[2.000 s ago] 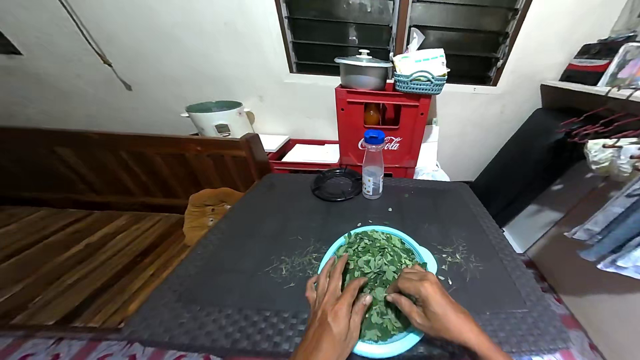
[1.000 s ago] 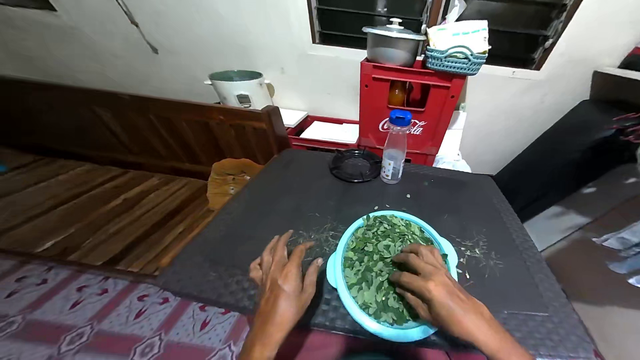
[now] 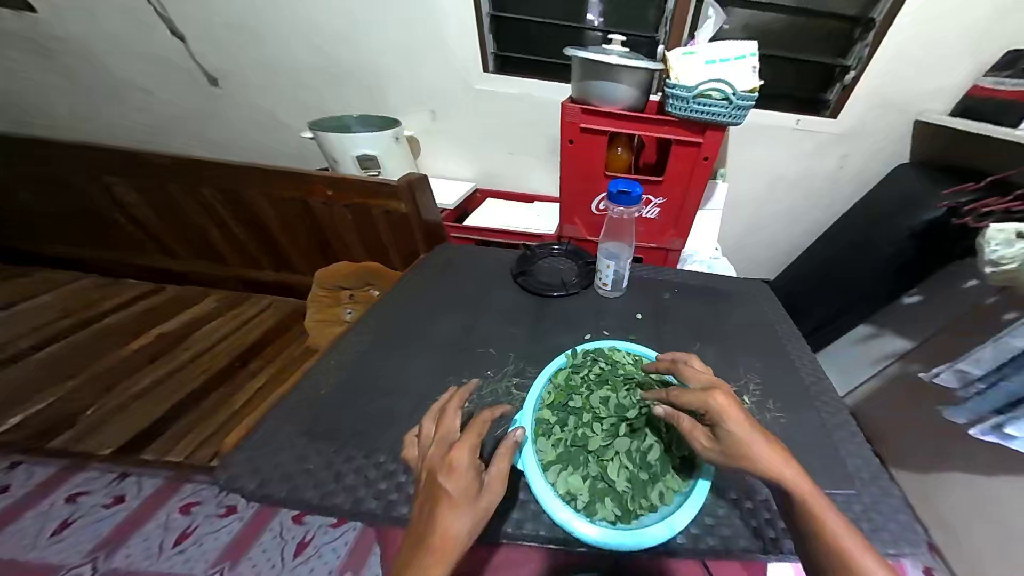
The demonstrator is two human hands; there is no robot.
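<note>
A light-blue plastic basin (image 3: 632,538) full of small green leaves (image 3: 600,440) stands near the front edge of the black table (image 3: 416,344). My left hand (image 3: 460,456) is at the basin's left side, fingers spread, thumb close to the rim; it holds nothing. Over the right part of the leaves is my right hand (image 3: 704,408), its fingers bent and apart, the fingertips at the leaves. Whether it pinches any leaf cannot be seen. Thin stems (image 3: 500,388) lie scattered left of the basin, and more (image 3: 756,396) lie to its right.
A clear plastic bottle with a blue cap (image 3: 616,240) and a black round stove grate (image 3: 554,269) stand at the table's back. Behind are a red bottle crate (image 3: 640,172) with a lidded pot (image 3: 614,76) and a teal basket (image 3: 710,102). A wooden bench (image 3: 200,208) is at the left.
My left hand was over the leaves two seconds ago and is now outside the basin, at its left. My right hand has stayed over the right part of the leaves. The view has shifted.
</note>
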